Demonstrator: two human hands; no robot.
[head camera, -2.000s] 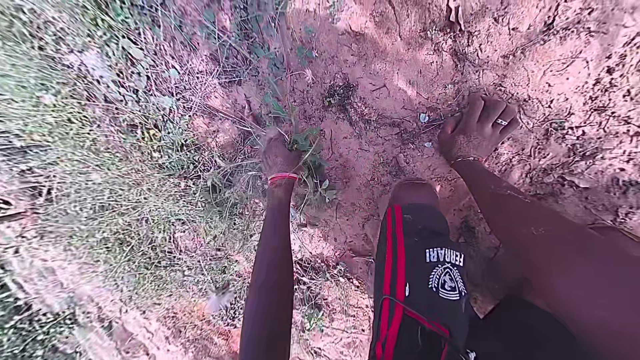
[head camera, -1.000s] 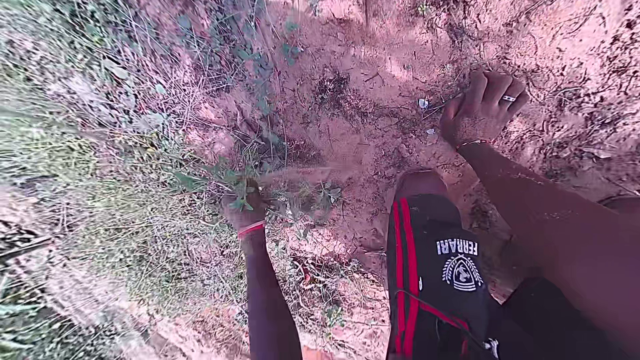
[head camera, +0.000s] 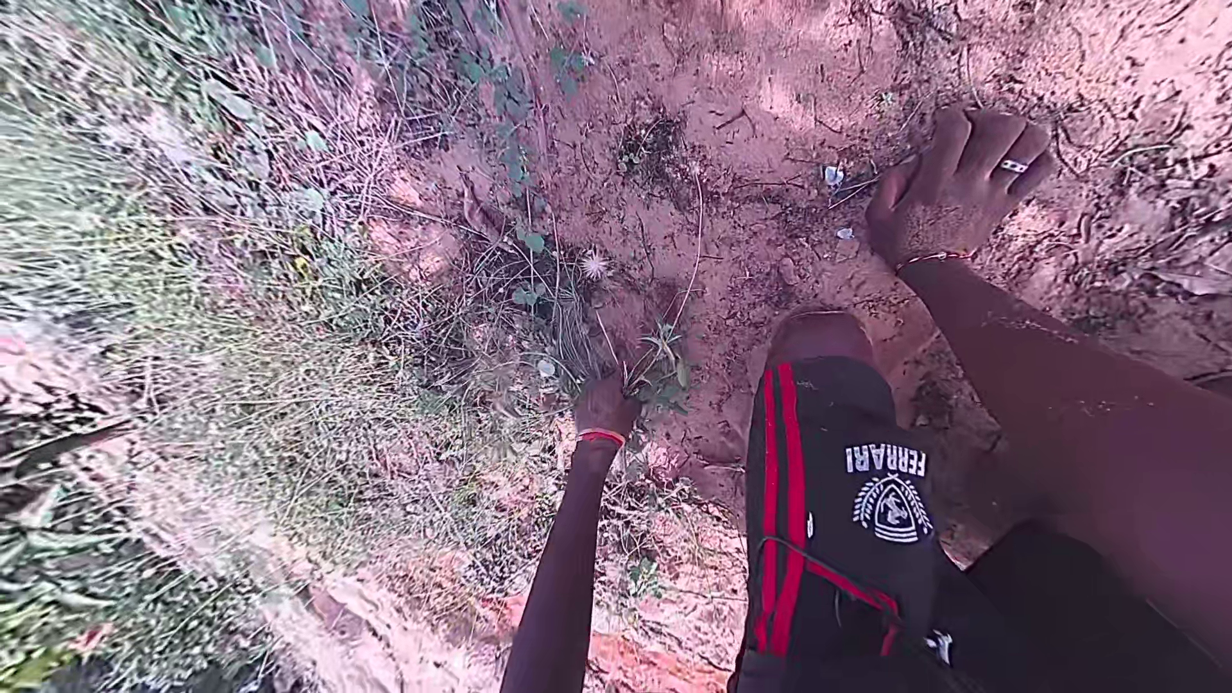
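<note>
My left hand (head camera: 606, 404), with a red band at its wrist, is closed around the stems of a small green weed (head camera: 662, 351) low over the soil at mid-view. A long thin stalk rises from beside it. Its fingertips are partly hidden. A pale spiky flower head (head camera: 595, 266) is just above this hand. At the upper right my right hand (head camera: 953, 188), wearing a ring and a thin bracelet, rests on the reddish soil (head camera: 770, 125) with its fingers bent; whether anything is under them cannot be seen.
Dense grass and dry stems (head camera: 289, 385) cover the left side. My knee in black shorts (head camera: 847, 481) with red stripes is at the lower right. Small white scraps (head camera: 834, 175) lie by my right hand. A low weed clump (head camera: 650, 144) grows at the upper middle.
My left hand was over the grass with leafy weeds in it one second ago; it has moved right, to the soil's edge. My right hand has stayed planted on the ground.
</note>
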